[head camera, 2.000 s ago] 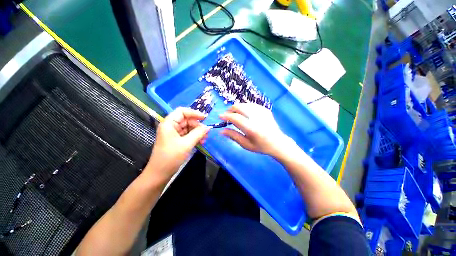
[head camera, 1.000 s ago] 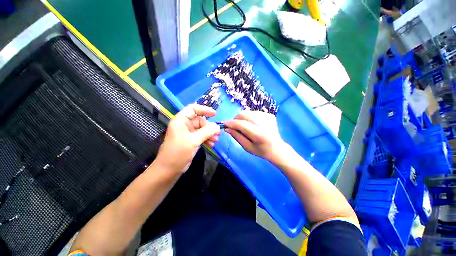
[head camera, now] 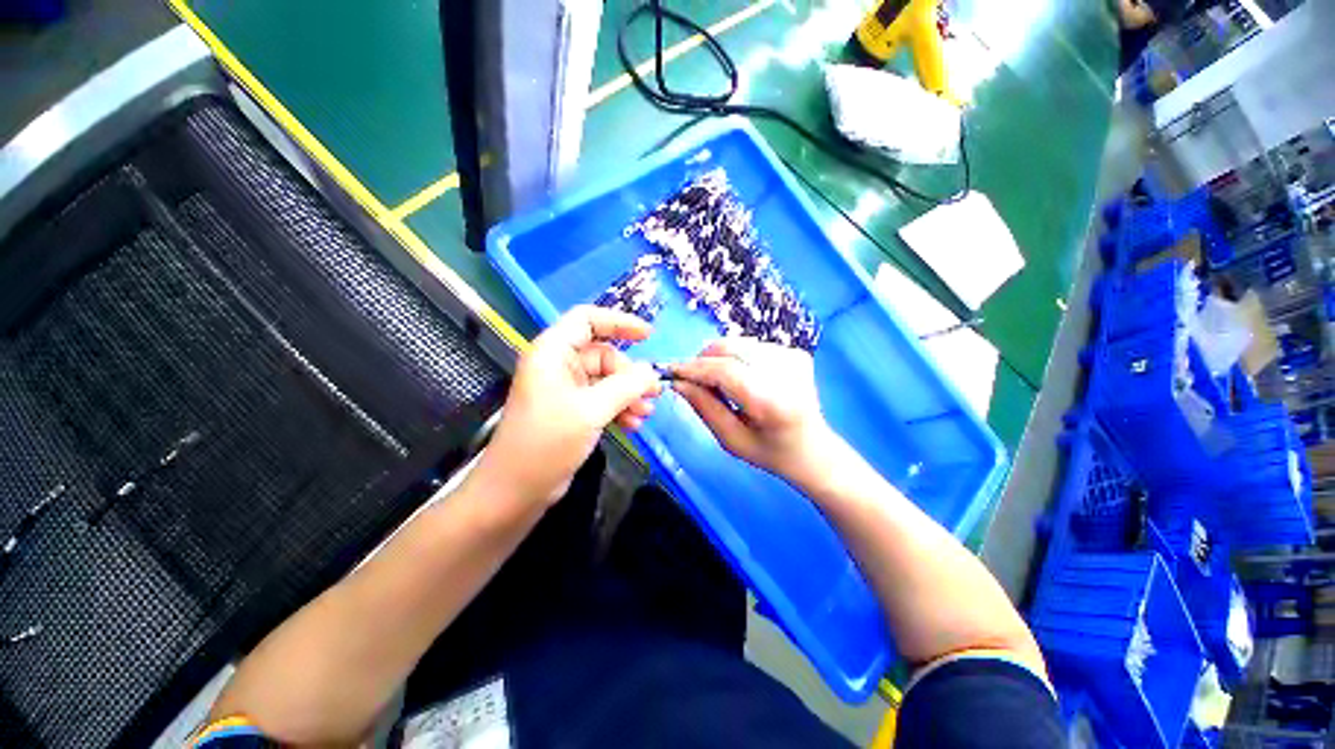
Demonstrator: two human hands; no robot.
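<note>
My left hand [head camera: 564, 395] and my right hand [head camera: 758, 403] meet fingertip to fingertip over the near left edge of the blue tray [head camera: 820, 563]. Between them they pinch a small dark wire lead [head camera: 666, 375], mostly hidden by the fingers. A dense black-and-white pile of parts [head camera: 732, 271] lies at the far end of the tray, with a smaller group beside it, partly behind my left hand.
Black mesh surface [head camera: 220, 351] at left with a few thin parts on it. Upright post [head camera: 520, 117] beside the tray. Beyond it, a black cord [head camera: 761, 111], yellow heat gun [head camera: 925, 41], white packet [head camera: 890, 114] and paper sheets [head camera: 960, 249]. Blue bins [head camera: 1120, 629] at right.
The view has shifted, so the tray and mesh sit slightly lower and further right. My hands have come together on the small lead, which showed between separated fingertips earlier.
</note>
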